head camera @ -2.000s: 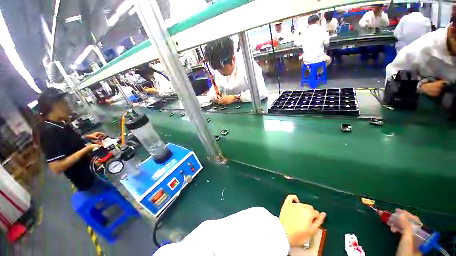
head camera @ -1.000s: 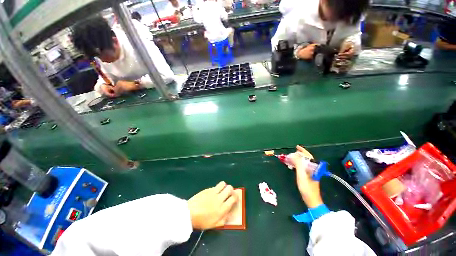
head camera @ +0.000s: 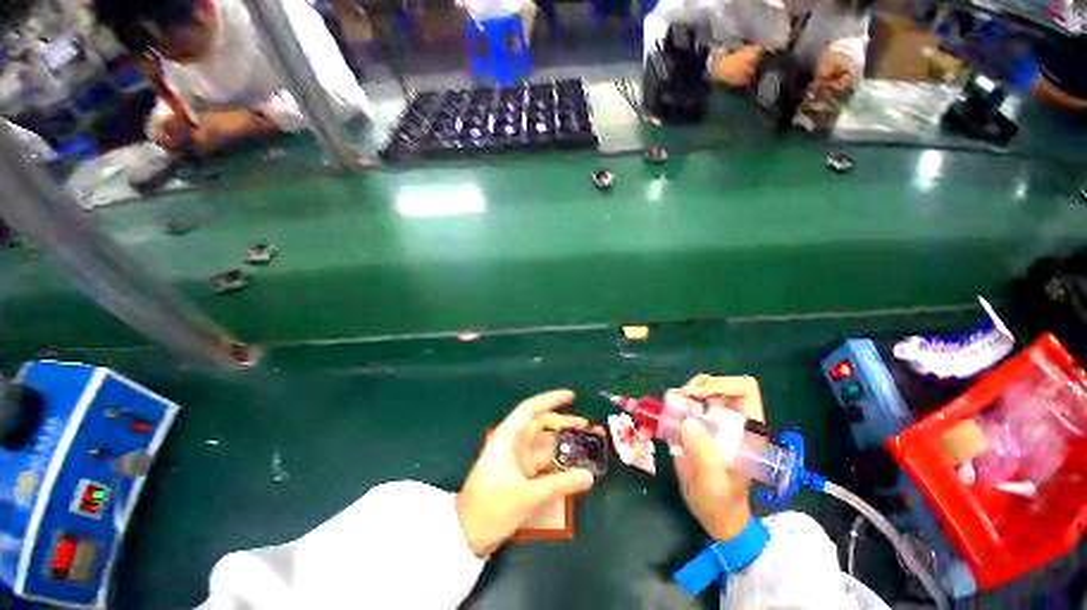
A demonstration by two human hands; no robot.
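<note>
My left hand (head camera: pixel 515 468) holds a small dark watch-like case (head camera: pixel 579 452) between thumb and fingers, above the pad. My right hand (head camera: pixel 719 459) holds the glue syringe (head camera: pixel 741 443), its barrel clear with red fluid and a blue cap. The syringe tip points left, close to the upper right of the case; whether it touches cannot be told. The square pad with a reddish-brown rim (head camera: pixel 569 520) lies on the bench, partly hidden under my left hand. A crumpled red-stained tissue (head camera: pixel 632 443) lies just below the syringe tip.
A small tan block (head camera: pixel 635 332) lies at the belt edge. The green belt (head camera: pixel 501 268) carries spaced dark units. A blue controller (head camera: pixel 89 477) stands left, another (head camera: pixel 863 391) right beside the red bin (head camera: pixel 971 542). A black gridded tray (head camera: pixel 491 119) and people are across the belt.
My left hand has lifted from the pad and now shows the dark case in its fingers. My right hand has brought the syringe from the tan block down towards the case. The view has tilted down.
</note>
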